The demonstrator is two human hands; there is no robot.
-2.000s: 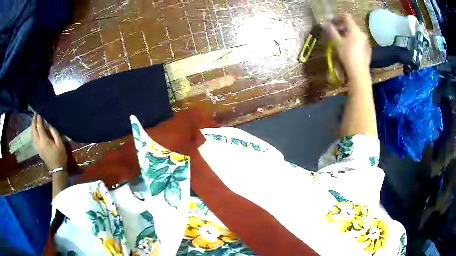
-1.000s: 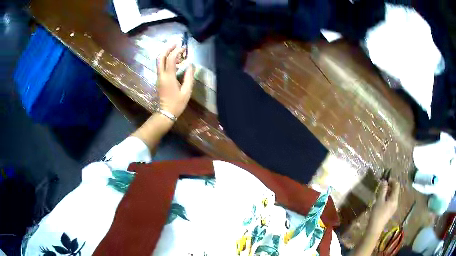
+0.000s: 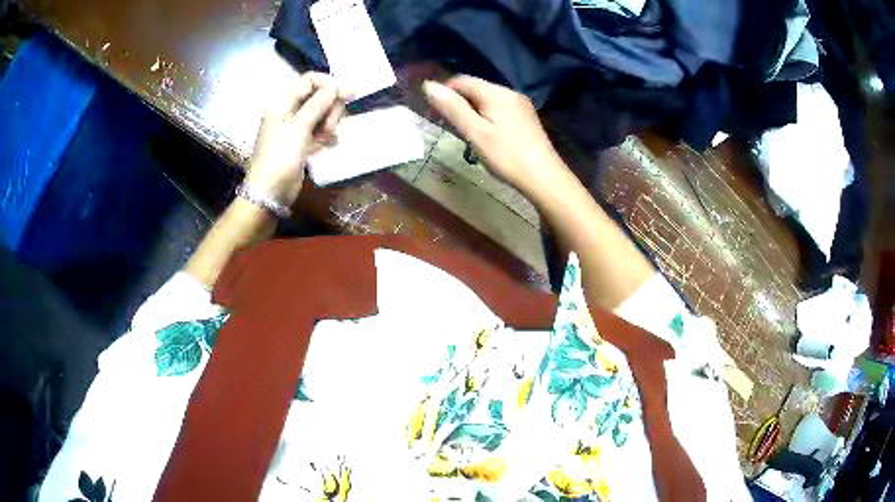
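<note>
Two white slips or labels lie near my hands: one upper slip [image 3: 354,49] on navy cloth, one lower slip [image 3: 371,147] over the table. My left hand [image 3: 294,137] pinches the lower slip at its left end; its fingertips also meet the foot of the upper slip. My right hand [image 3: 500,132] is right of the slips, fingers curled, with the end of a small dark tool [image 3: 471,154] showing under the palm; most of the tool is hidden. The navy garment pile [image 3: 628,59] lies beyond both hands.
The worn brown table [image 3: 687,225] has a pale taped band [image 3: 461,172] before me. A white cloth [image 3: 810,167] lies at the right. White spools [image 3: 832,328] and yellow-red scissors [image 3: 765,438] are at lower right. A blue bag [image 3: 44,127] is at the left.
My right hand has come from the lower right to beside the labels. My left hand now holds a white slip. The flat black strip no longer shows before me.
</note>
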